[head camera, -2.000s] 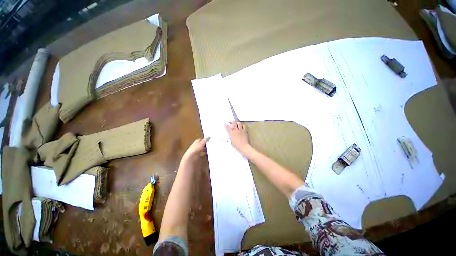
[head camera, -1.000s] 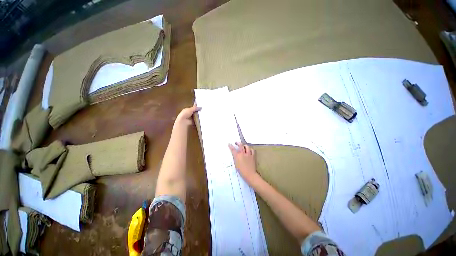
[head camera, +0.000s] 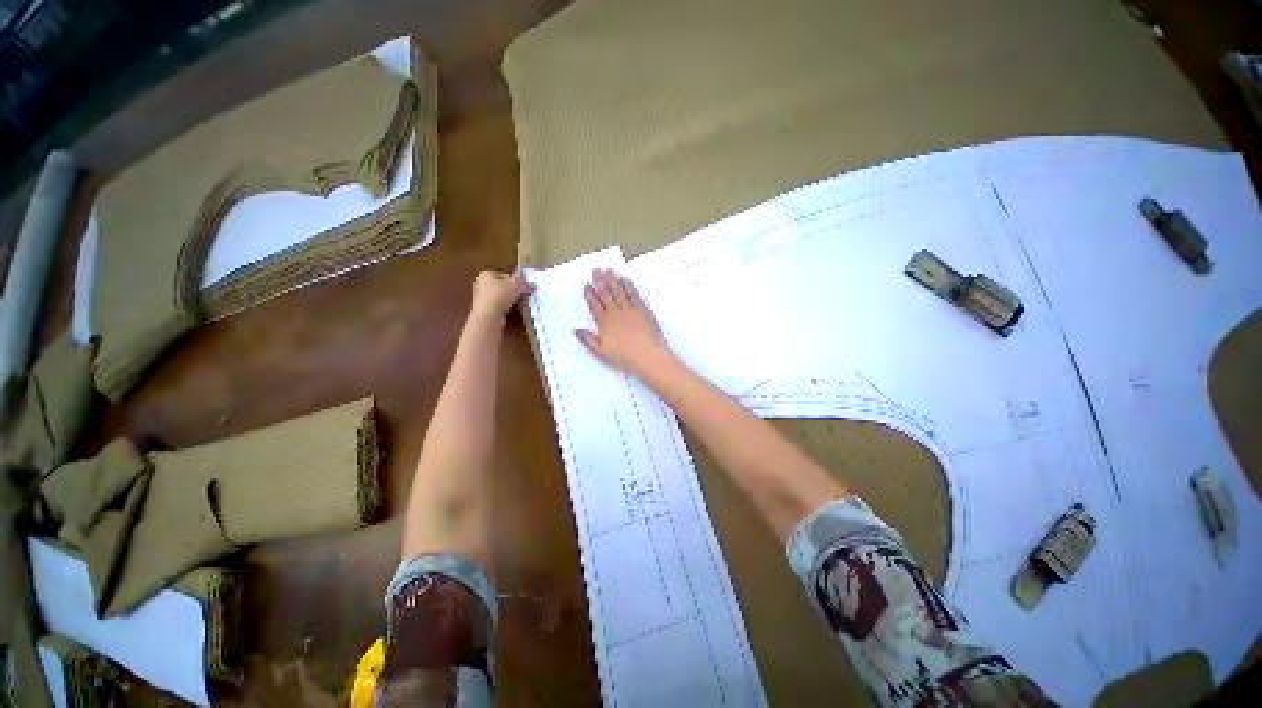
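Observation:
The narrow paper pattern piece (head camera: 630, 526) lies along the left edge of the khaki fabric lay (head camera: 775, 111), beside the large paper pattern piece (head camera: 844, 318). My left hand (head camera: 501, 292) is at the strip's top left corner, its fingertips at the paper and fabric edge; whether it pinches them is unclear. My right hand (head camera: 619, 325) lies flat on the strip near its top, fingers spread. Several dark pattern weights rest on the large piece, one of them (head camera: 966, 291) near its middle.
A thick cut fabric stack (head camera: 277, 166) with white paper lies at the upper left. A folded khaki bundle (head camera: 277, 470) lies below it. A paper roll (head camera: 35, 249) is at the far left. A yellow-handled tool (head camera: 367, 674) shows partly beside my left sleeve.
My left hand has moved up the fabric edge to the strip's top corner. My right hand has moved up the strip and opened flat. The strip's top now lies closer to the lay's left edge.

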